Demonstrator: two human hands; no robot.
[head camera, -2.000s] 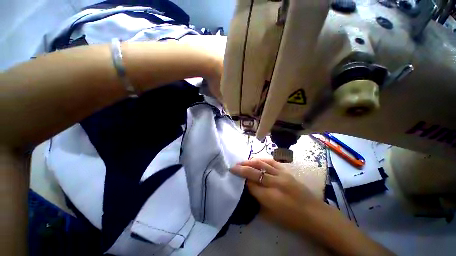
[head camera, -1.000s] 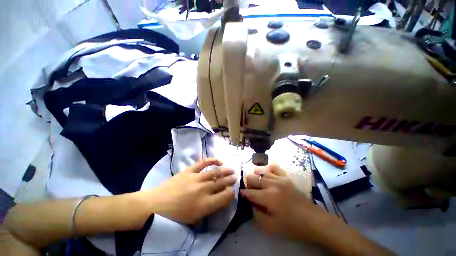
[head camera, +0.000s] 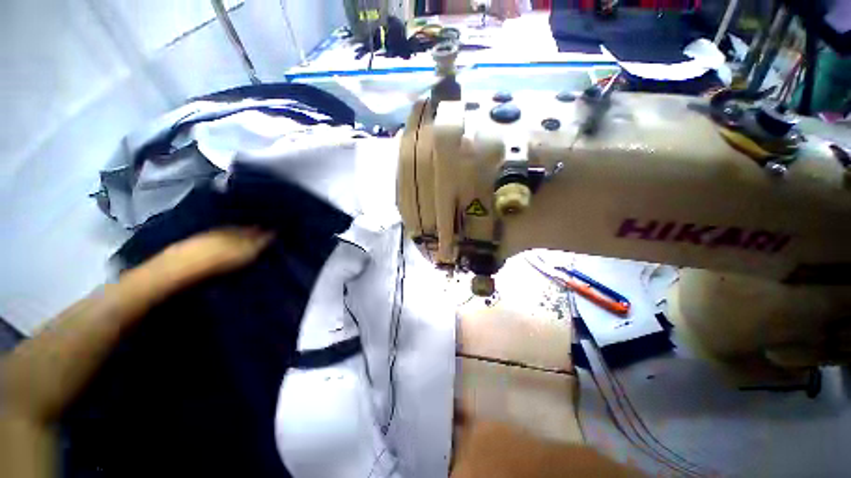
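Observation:
A white cloth piece (head camera: 425, 373) with dark stitched lines lies left of the needle area, its right edge along the plate. Navy cloth (head camera: 205, 364) spreads to its left. My left hand (head camera: 219, 252) is blurred on the navy cloth at the left; its fingertips do not show clearly. My right hand (head camera: 523, 453) is blurred and cut off by the bottom edge, at the white cloth's right edge. The cream sewing machine (head camera: 578, 187) stands above; its presser foot is too small and bright to make out.
An orange tool (head camera: 597, 297) and a blue stick (head camera: 590, 280) lie right of the needle area, on pale pieces (head camera: 620, 322) with navy cloth under them. A heap of white and navy cloth (head camera: 252, 121) lies at the left rear, beside a white wall (head camera: 65, 140).
My left hand has moved left and back from the needle area, and the navy cloth has shifted with it. My right hand has moved down towards the bottom edge. The view has tilted up.

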